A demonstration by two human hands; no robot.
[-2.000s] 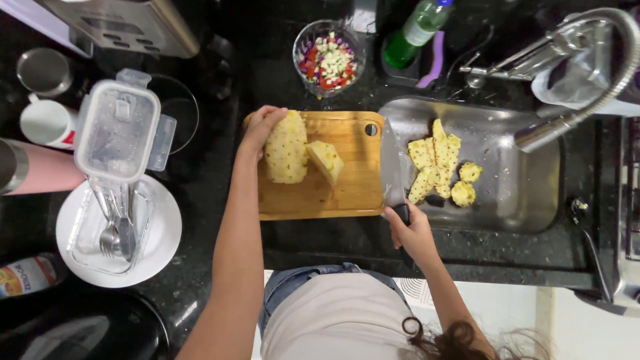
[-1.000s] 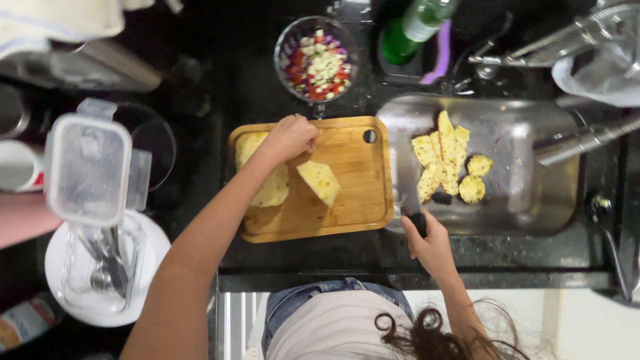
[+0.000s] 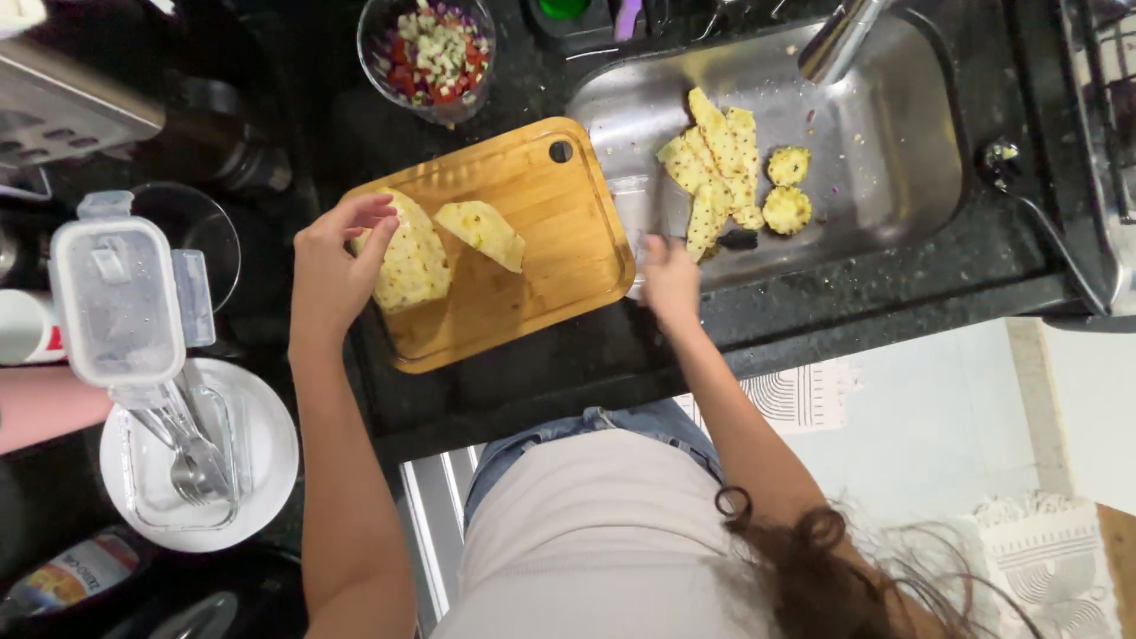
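Observation:
The peeled pineapple (image 3: 410, 257) lies at the left of the wooden cutting board (image 3: 568, 240). My left hand (image 3: 342, 257) is at its upper left side, thumb and fingers bent close together; whether they touch the fruit is unclear. A cut pineapple wedge (image 3: 482, 233) rests to its right on the board. My right hand (image 3: 672, 282), blurred, is over the near left edge of the sink (image 3: 887, 204), fingers curled. A blurred, pale blade-like shape shows beside it, but no handle is visible. Pineapple peel strips (image 3: 717, 164) and round end slices (image 3: 787, 209) lie in the sink.
Beyond the board stands a glass bowl of chopped vegetables (image 3: 435, 58). At left are a lidded plastic container (image 3: 120, 297) and a white plate (image 3: 275, 470) with a glass dish and cutlery. The faucet (image 3: 839, 44) reaches over the sink; a black spoon (image 3: 1052, 226) lies right of it.
The knife's black handle was in my right hand in the earlier frames and does not show now. My left hand has moved from above the pineapple's upper right to its left side. The view has shifted.

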